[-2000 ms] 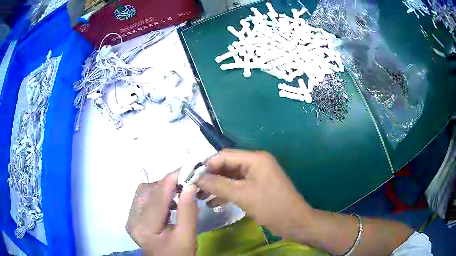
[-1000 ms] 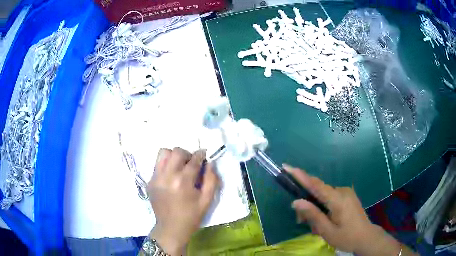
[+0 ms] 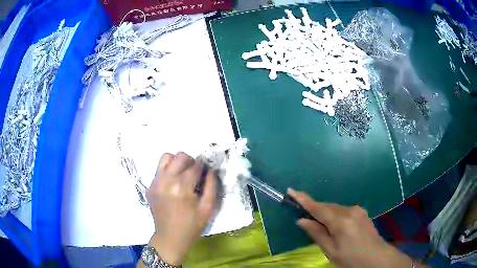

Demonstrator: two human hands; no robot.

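My right hand (image 3: 340,225) grips the black handle of the hammer-like tool. Its metal shaft points left to a bulky white wrapped head (image 3: 234,163), which is beside my left hand's fingers. My left hand (image 3: 183,196) is closed over the white board with a small dark piece between its fingers; the rest of what it holds is hidden. A thin white cord (image 3: 131,167) lies on the board left of my left hand. A heap of white plastic pieces (image 3: 314,57) and a dark heap of tiny metal pins (image 3: 353,115) lie on the green surface.
The white board (image 3: 104,209) lies left of the green mat (image 3: 324,162). White cord bundles (image 3: 117,52) lie at its top, below a red carton (image 3: 162,9). A blue bin (image 3: 52,152) of white corded pieces stands left. A clear bag (image 3: 413,99) lies right; yellow cloth (image 3: 230,251) is nearest me.
My right hand has taken up the tool since two seconds ago. Since one second ago, its white head has come down and left, towards my left hand. The white cord now lies on the board.
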